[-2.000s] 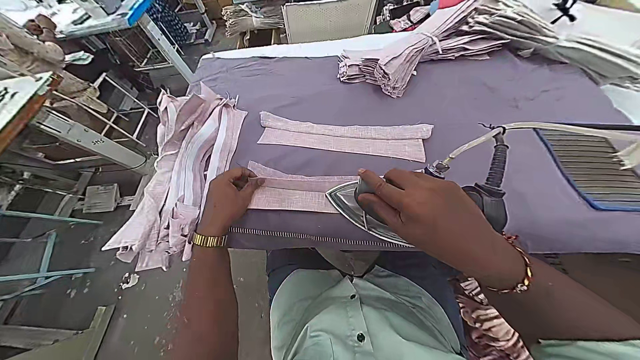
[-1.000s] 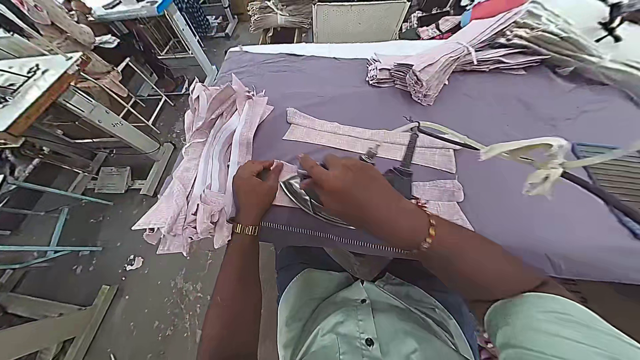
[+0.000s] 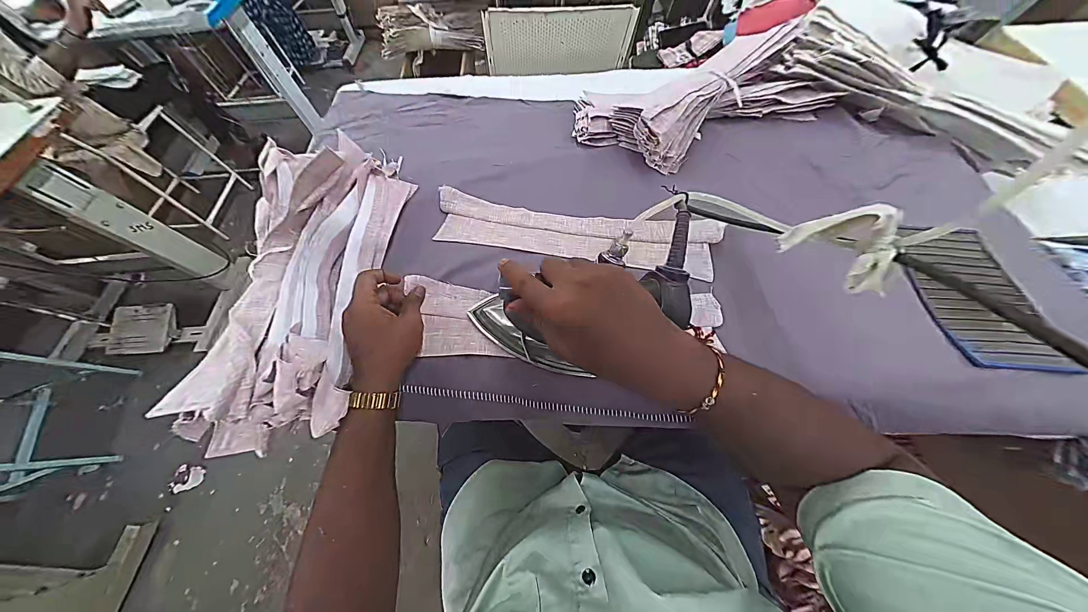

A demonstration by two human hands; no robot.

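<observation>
My right hand [image 3: 586,314] grips a steam iron [image 3: 518,340], whose pointed metal soleplate lies on a pale pink fabric strip [image 3: 450,327] near the table's front edge. At the strip's left end is my left hand [image 3: 387,327], thumb and fingertips pinching the upper corner. A second folded pink strip [image 3: 501,223] lies just behind, roughly parallel; the iron's cord and rear handle part cover some of its right end. To the left, a heap of pink pieces with white bands [image 3: 314,255] hangs over the table's left edge.
Tied bundles of pink fabric [image 3: 680,102] lie at the back right of the cloth-covered table [image 3: 807,340]. A blue-rimmed ribbed iron rest [image 3: 977,297] is at right, with the cord [image 3: 969,289] hanging across it. A person's arm [image 3: 68,42] shows at upper left, near metal-framed workstations.
The iron first went left toward my left hand, then back right along the strip. My left hand remains at the strip's left end. The view has shifted somewhat.
</observation>
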